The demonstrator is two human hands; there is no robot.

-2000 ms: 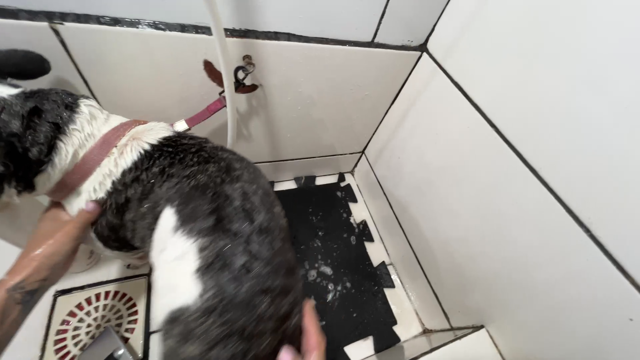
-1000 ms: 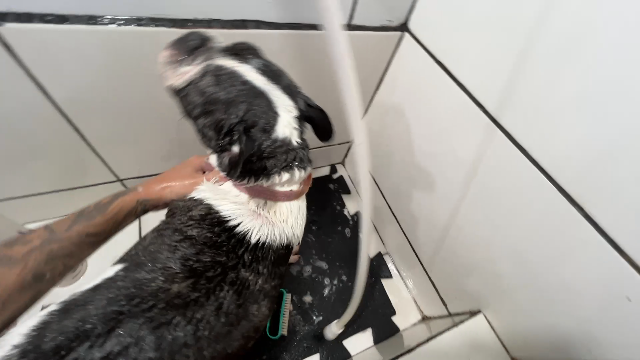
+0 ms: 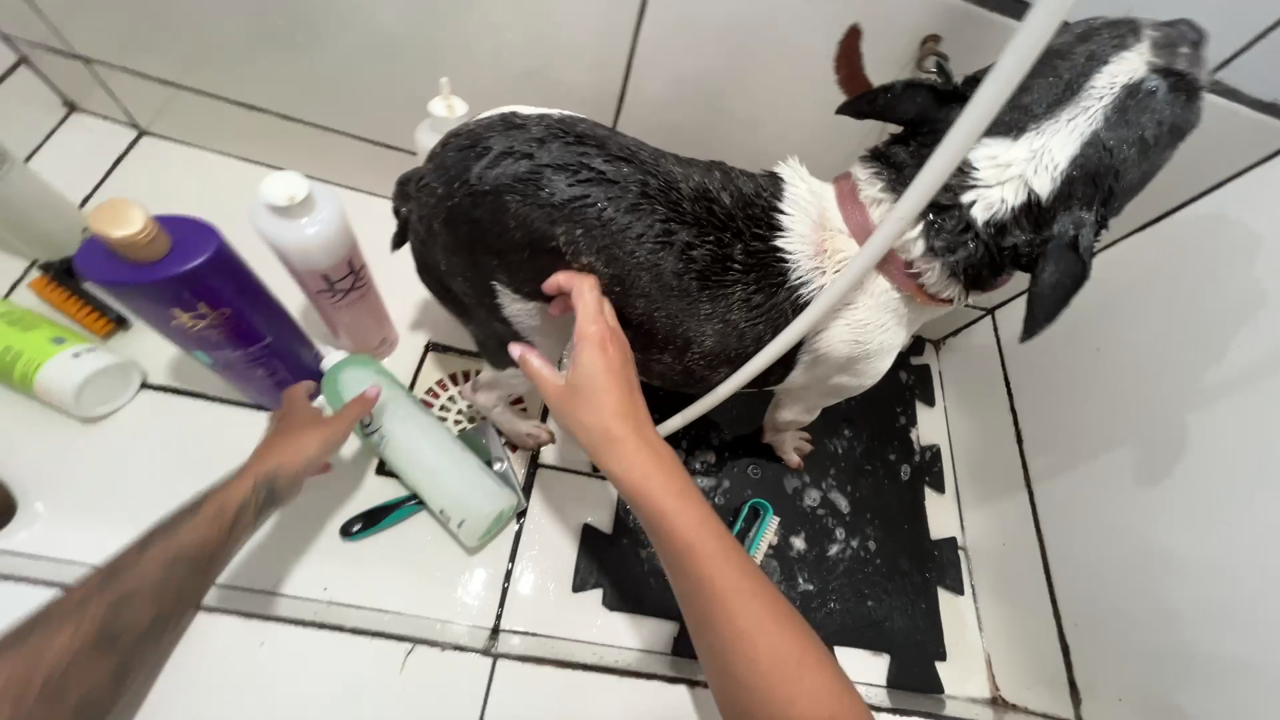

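Observation:
A wet black and white dog (image 3: 640, 240) with a pink collar (image 3: 880, 240) stands facing right, a front paw on the black foam mat (image 3: 850, 540). My left hand (image 3: 310, 430) is at the neck of a pale green bottle (image 3: 425, 455), thumb over it; whether it grips the bottle cannot be told. Behind that hand is a purple bottle (image 3: 215, 310) with a gold cap. My right hand (image 3: 590, 375), fingers apart and empty, is in front of the dog's hind flank; contact is unclear. A pale hose (image 3: 870, 250) crosses in front of the dog.
A pink bottle (image 3: 335, 265), a lime green bottle (image 3: 60, 360) and an orange-bristled brush (image 3: 80, 300) are at left. Beside the round drain grate (image 3: 450, 395) lies a teal and black handle (image 3: 380, 517). A teal brush (image 3: 757, 525) rests on the mat. Tiled walls (image 3: 1150, 480) border the right and back.
The view has swung left, bringing the bottles in. My left hand has left the dog's neck and is now at the green bottle. My right hand has come into view.

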